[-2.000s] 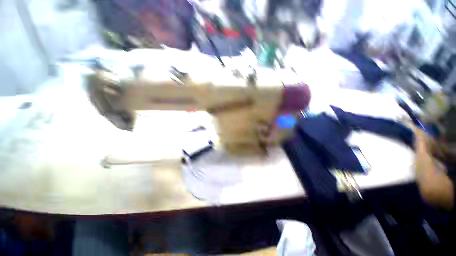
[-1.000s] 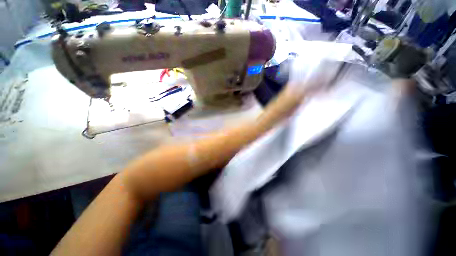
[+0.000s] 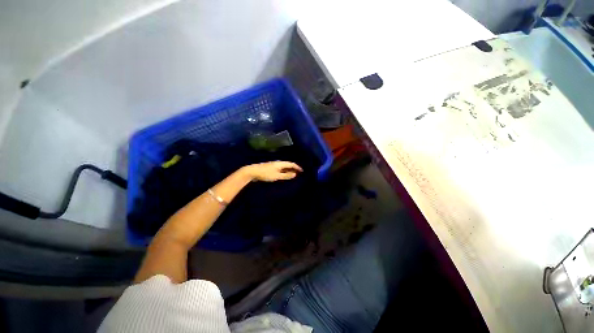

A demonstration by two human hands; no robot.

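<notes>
My left hand point(image 3: 275, 171) reaches in from the lower left, above dark cloth point(image 3: 215, 195) heaped in a deep blue plastic bin point(image 3: 212, 108). Its fingers are partly bent and their undersides are hidden, so I cannot tell whether they grip the cloth. A thin band is around the wrist. A small yellow piece point(image 3: 171, 161) and a pale, partly green piece point(image 3: 280, 139) lie on the cloth. My right hand is out of the picture.
The pale machine table point(image 3: 443, 188) stands on the right, its dark edge beside the bin. A metal plate point(image 3: 579, 273) is at the lower right. A pale wall point(image 3: 182, 52) is behind the bin, and a bent dark handle point(image 3: 73, 185) is on the left.
The view has swung left from the sewing machine to the bin. My left arm, earlier stretched right towards blurred white cloth, is now over the bin. The white cloth is out of view.
</notes>
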